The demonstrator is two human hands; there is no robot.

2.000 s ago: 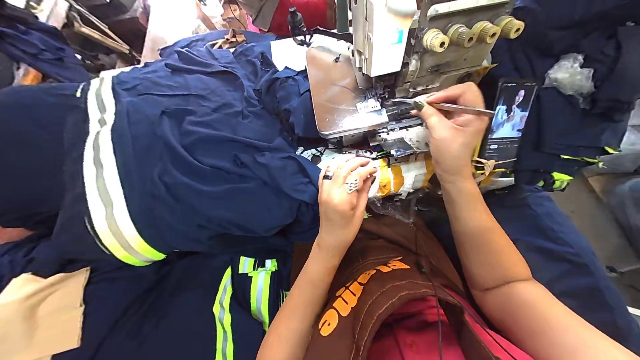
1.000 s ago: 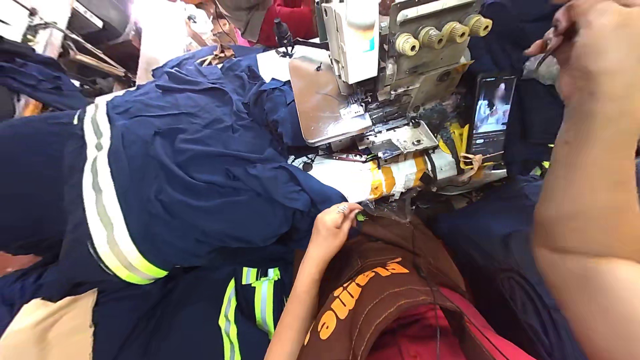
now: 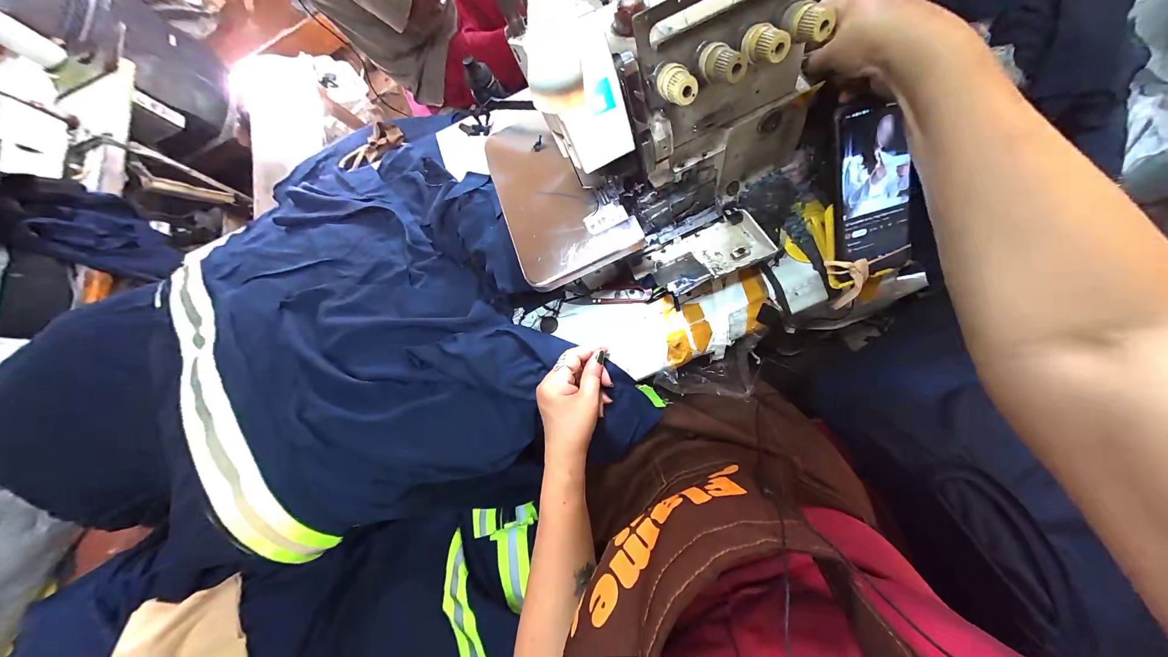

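My left hand (image 3: pixel 573 388) has thumb and finger pinched together beside the edge of a navy garment (image 3: pixel 365 365); a small dark thing shows at the fingertips, too small to name. Up and to the right, my right hand (image 3: pixel 867 46) reaches behind the tension dials of an overlock sewing machine (image 3: pixel 712 137), its fingers partly hidden. Whether it holds anything cannot be seen. The machine's metal plate (image 3: pixel 547 210) lies beside the garment, and below the needle area a small metal cover (image 3: pixel 721 255) sticks out, swung down.
A phone (image 3: pixel 874 182) with a lit screen stands right of the machine. Yellow tape (image 3: pixel 689 333) wraps the machine's white front edge. Reflective strips (image 3: pixel 205 392) cross the navy garment, and more navy cloth (image 3: pixel 949 474) lies at the right. Tan fabric (image 3: pixel 187 625) sits bottom left.
My right hand held a thin metal tool at the needle area two seconds ago; it has since moved away to the upper right. My left hand has come off the machine's front edge onto the garment side.
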